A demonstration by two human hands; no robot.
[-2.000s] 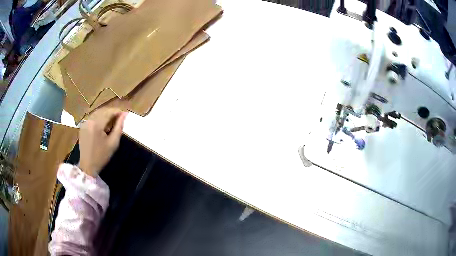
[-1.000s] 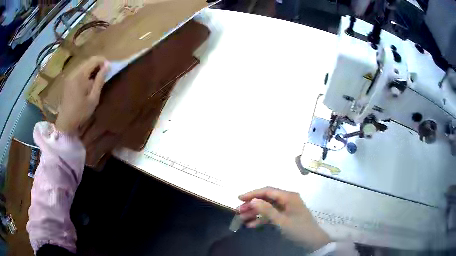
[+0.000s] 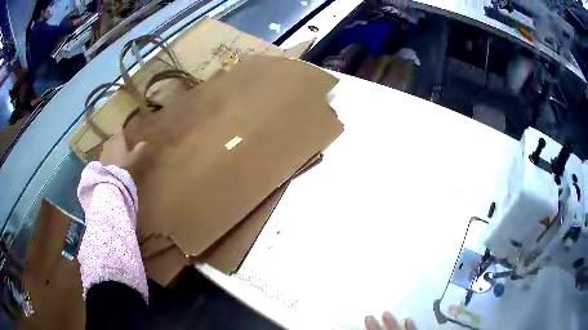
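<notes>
Brown bag panels (image 3: pixel 258 167) lie stacked at the left of the white table, with a small pale label (image 3: pixel 233 143) on the top one. My left hand (image 3: pixel 122 153), in a pink sleeve, rests at the top panel's left edge near the brown loop handles. Its fingers are partly hidden, and whether it grips the panel cannot be told. Only the fingertips of my right hand (image 3: pixel 389 322) show at the bottom edge, over the white table; the rest is cut off.
The white sewing machine head (image 3: pixel 525 206) stands at the right, its needle area low. Part-made bags with handles (image 3: pixel 193 51) lie behind the panels. Another brown piece (image 3: pixel 48 258) hangs at lower left. The white table's (image 3: pixel 387 193) front edge runs along the bottom. A person (image 3: pixel 48 38) is at far upper left.
The top panel, lifted and showing its dark underside a second ago, now lies flat on the stack. My right hand has mostly left the picture. The view has shifted left.
</notes>
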